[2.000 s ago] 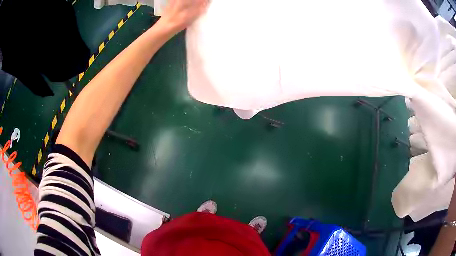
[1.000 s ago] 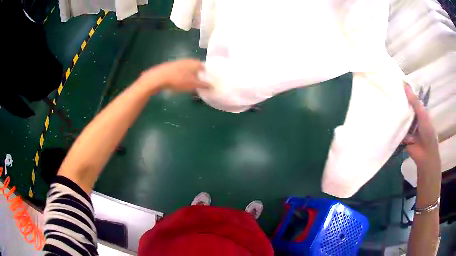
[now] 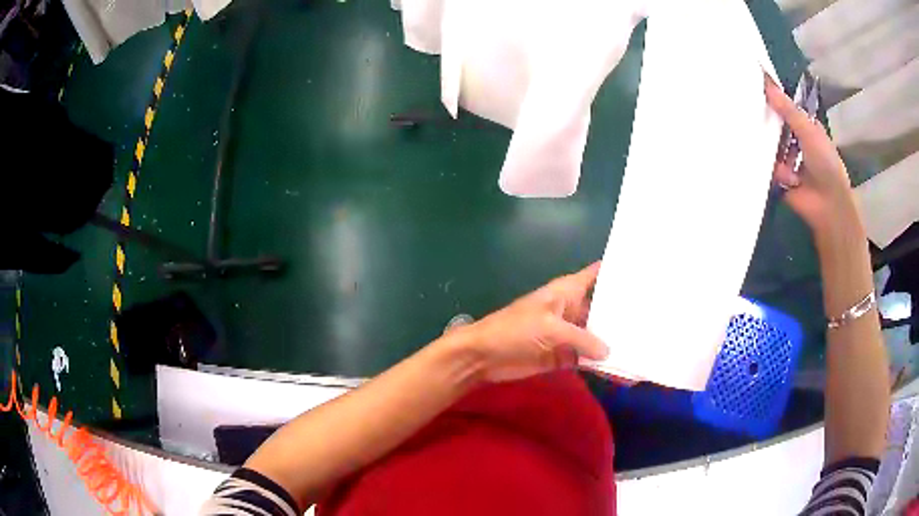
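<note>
A white jacket [image 3: 544, 60], overexposed, hangs in front of me at the top; its top is cut off. One sleeve [image 3: 685, 222] is stretched down toward my red apron. My left hand [image 3: 539, 328] grips the sleeve's cuff end at its lower left corner, thumb on top. My right hand [image 3: 811, 166] is at the sleeve's upper right edge, with fingers partly behind the cloth. It holds silver thread snips [image 3: 804, 101], blades pointing up. The other sleeve [image 3: 544, 151] hangs free over the green floor.
White garments hang at right [image 3: 867, 81] and top left [image 3: 106, 25]. A black garment [image 3: 50, 176] hangs at left. A blue perforated stool [image 3: 754, 368] stands low right. An orange coiled hose [image 3: 96, 469], a white cabinet [image 3: 191, 413] and a dark phone [image 3: 247, 441] are lower left. A rack foot [image 3: 217, 267] is on the floor.
My left hand has moved from the jacket's lower left edge down to the cuff. The sleeve is now drawn toward me. My right hand has moved up slightly, still with the snips.
</note>
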